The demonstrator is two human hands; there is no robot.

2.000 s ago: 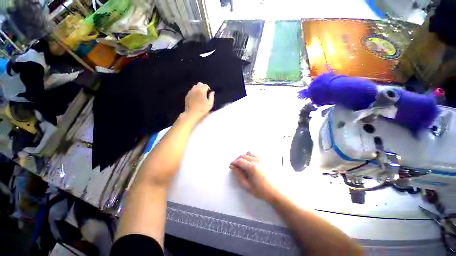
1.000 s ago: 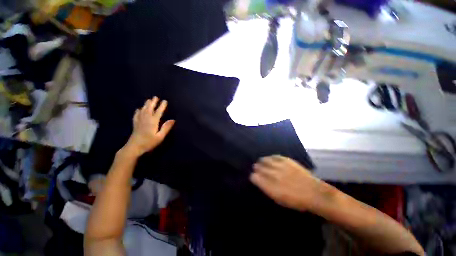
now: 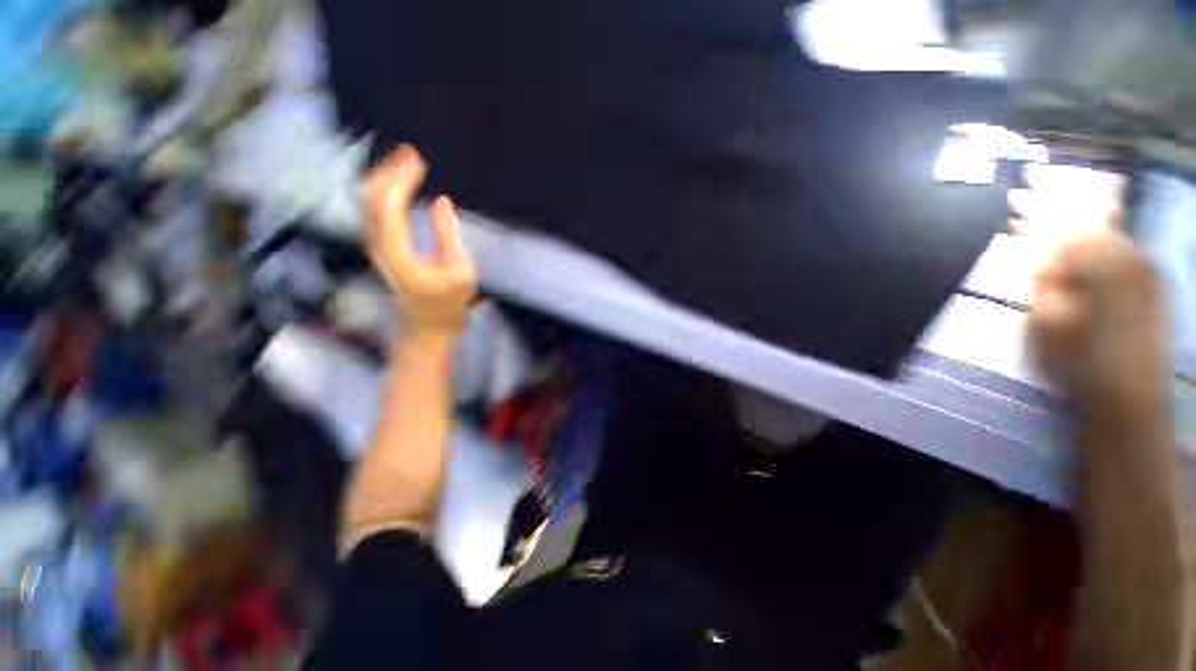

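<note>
A large black cut piece (image 3: 682,157) lies over the white machine table (image 3: 977,321), up to near its front edge. My left hand (image 3: 422,256) is at the left, above the table's front edge by the black cloth, with thumb and fingers apart and nothing seen in it. My right hand (image 3: 1095,308) is at the far right, over the table to the right of the black cloth. It is strongly blurred, so its fingers and anything in them cannot be made out. The machine's needle area cannot be made out.
The pale grey front edge strip (image 3: 774,374) runs slantwise across the view. Below it are dark cloth and red and white things. Blurred scraps of many colours (image 3: 144,393) fill the left side. A bright white patch shows at the top right.
The view has swung and moved closer to the table's front edge. My right hand has left the black cloth and moved right. The black cloth no longer hangs over the front edge as before.
</note>
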